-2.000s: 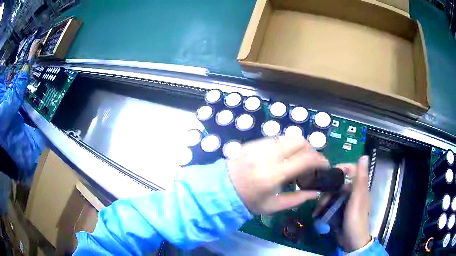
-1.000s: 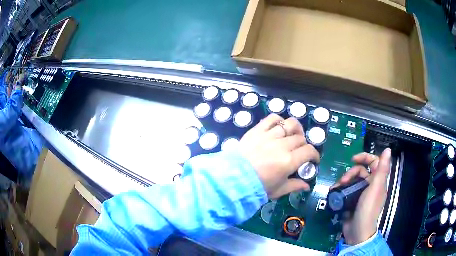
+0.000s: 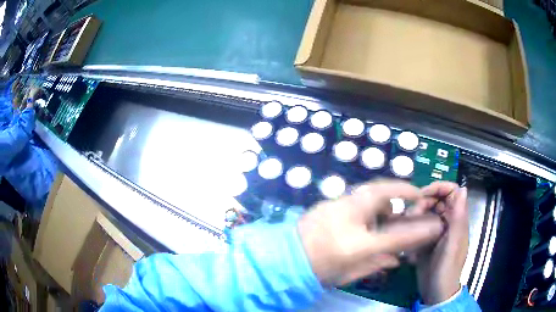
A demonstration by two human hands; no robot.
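Observation:
A green circuit board [image 3: 436,173] bears rows of black capacitors with pale round tops [image 3: 312,142]. My left hand [image 3: 366,234], blurred, reaches over the board's near part, its fingers meeting my right hand. My right hand [image 3: 444,250] is cupped at the board's right end, thumb up. A dark shape shows between the two hands, mostly covered by fingers; which hand holds it cannot be told. A pale capacitor top [image 3: 397,206] shows just beyond my left fingers. My left hand and sleeve hide much of the board's near side.
An open brown carton [image 3: 420,58] lies on the green surface [image 3: 201,36] beyond the metal rail [image 3: 183,74]. Another board with capacitors [image 3: 548,244] is at the right edge. Brown cartons [image 3: 67,231] stand at lower left. A person in a blue sleeve [image 3: 27,152] works at the far left.
My left hand has left the capacitor on the board and moved right to my right hand. The capacitor seen in my right hand is now mostly hidden. The view has shifted slightly.

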